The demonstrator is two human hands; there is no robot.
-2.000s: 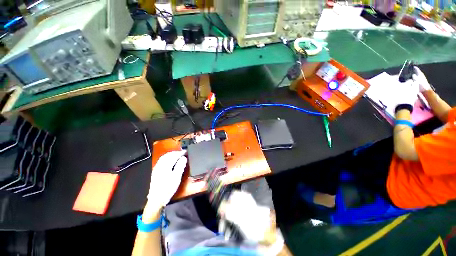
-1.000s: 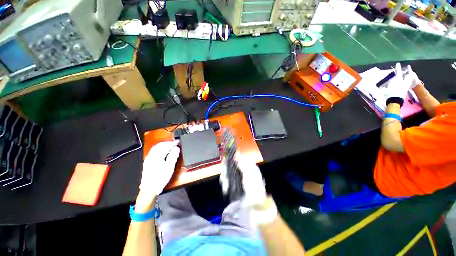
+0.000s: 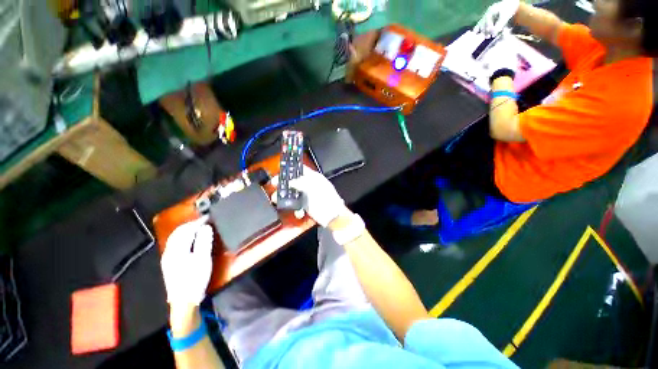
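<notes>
A dark square set-top box [image 3: 244,215] sits on the orange fixture board [image 3: 225,271], against the connector block [image 3: 229,187] at the board's far edge. My gloved left hand [image 3: 187,261] rests at the left side of the box and the board's left edge; whether it grips the box cannot be told. My gloved right hand [image 3: 317,196] holds the black remote control [image 3: 290,167] upright just right of the box, with its buttons facing me.
Another set-top box [image 3: 337,152] lies right of the board, a dark unit [image 3: 115,241] left of it, near a red-orange pad [image 3: 95,318]. A blue cable [image 3: 317,112] curves to the orange-brown test box [image 3: 399,68]. A person in orange [image 3: 577,122] works at right.
The view has swung right and tilted. My right hand, blurred before near my lap and the board's front edge, has raised the remote beside the box. My left hand stays by the box.
</notes>
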